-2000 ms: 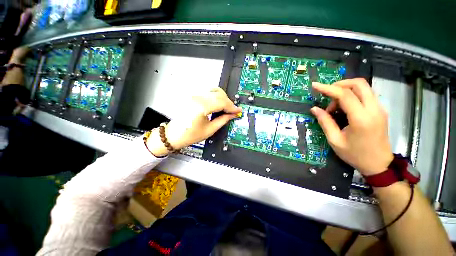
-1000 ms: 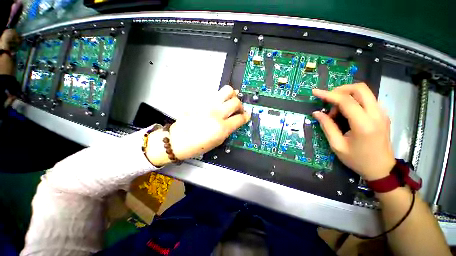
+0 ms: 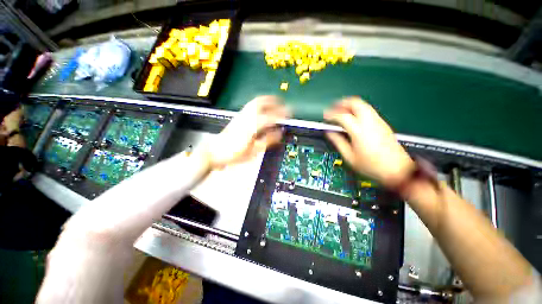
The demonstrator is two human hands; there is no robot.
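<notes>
A black wave solder pallet (image 3: 309, 274) lies on the conveyor in front of me, holding green circuit boards (image 3: 297, 224). Several small yellow capacitors (image 3: 337, 162) sit on its upper boards. My left hand (image 3: 246, 133) is blurred above the pallet's upper left corner. My right hand (image 3: 367, 142) is blurred above its upper edge and covers part of an upper board. Whether either hand holds anything cannot be seen. A loose pile of small yellow capacitors (image 3: 306, 56) lies beyond the hands on the green surface (image 3: 428, 98).
A black parts tray (image 3: 178, 89) with large yellow blocks stands behind the conveyor. A bluish plastic bag (image 3: 106, 60) lies left of it. Another pallet (image 3: 159, 135) with boards is at left, near another person's hand (image 3: 12, 122). A cardboard box (image 3: 193, 291) of yellow parts is below.
Both hands have moved from the boards to the pallet's far edge. The view has tilted up, bringing in the full tray and the loose yellow pile.
</notes>
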